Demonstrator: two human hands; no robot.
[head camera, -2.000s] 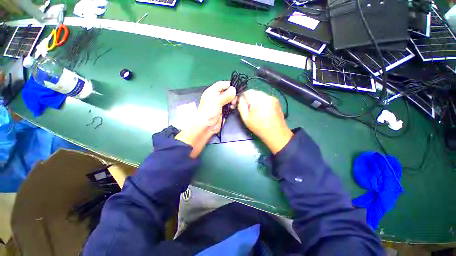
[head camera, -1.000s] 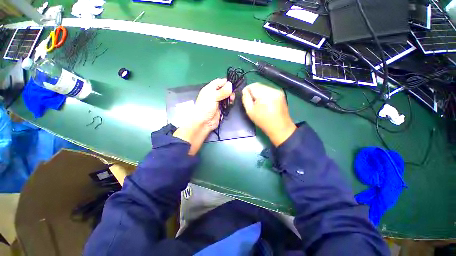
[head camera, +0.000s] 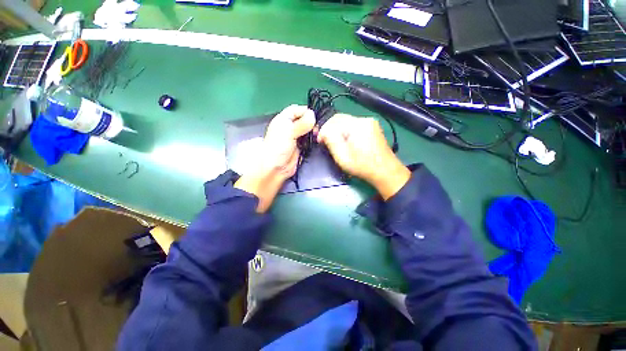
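Note:
My left hand (head camera: 285, 140) is closed around the coiled black output cable (head camera: 320, 101), whose loops stick out above the fist. My right hand (head camera: 358, 145) is against the bundle from the right, its fingertips pinched at the coil; what they pinch is too small and hidden to tell. The solar panel (head camera: 319, 175) lies back side up on the green bench under both hands, its middle and left part partly covered by my left hand. A cable end hangs out to the right of my right hand.
A black corded tool (head camera: 401, 113) lies behind my right hand, below the panel pile (head camera: 467, 89). A blue cloth (head camera: 518, 230) and a white scrap (head camera: 537, 150) lie right. A clear bottle (head camera: 86, 115), black cap (head camera: 166, 102) and scissors (head camera: 74, 56) are left. An open carton (head camera: 75, 274) stands lower left.
My right hand was slightly apart from the bundle one second ago and has moved left against it. My left hand still holds the coil. The panel has stayed on the bench.

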